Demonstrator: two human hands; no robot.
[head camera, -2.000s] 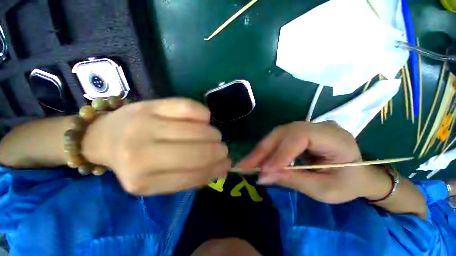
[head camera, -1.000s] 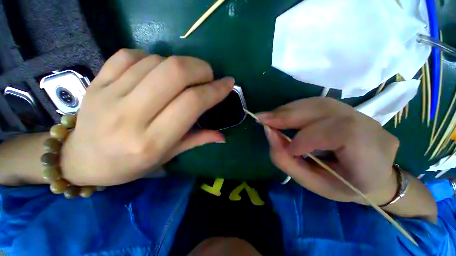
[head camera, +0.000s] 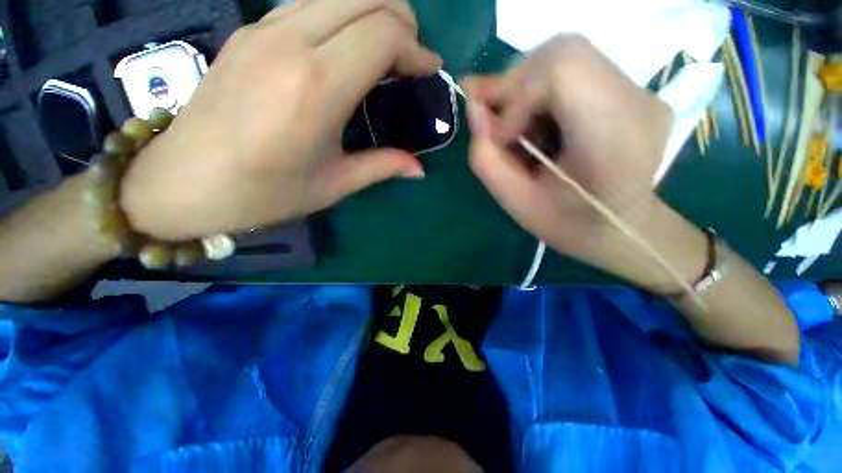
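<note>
A smartwatch body lies screen up on the dark green bench mat, black glass with a silver rim and a small bright spot. My left hand holds it, with the index finger at its top edge and the thumb at its lower edge. My right hand holds a thin bamboo stick like a pencil. The stick's tip is at the watch's upper right rim; whether it touches cannot be told. The stick's back end lies across my wrist.
A dark foam tray at left holds a watch with its white back up and a black one. White wipes, a blue rod, several sticks and orange bits lie at right. A white cord is near the bench edge.
My left hand has moved from the stick to the watch. My right hand has turned the stick, and its tip has shifted from the watch's right side to its upper right rim. The view has shifted.
</note>
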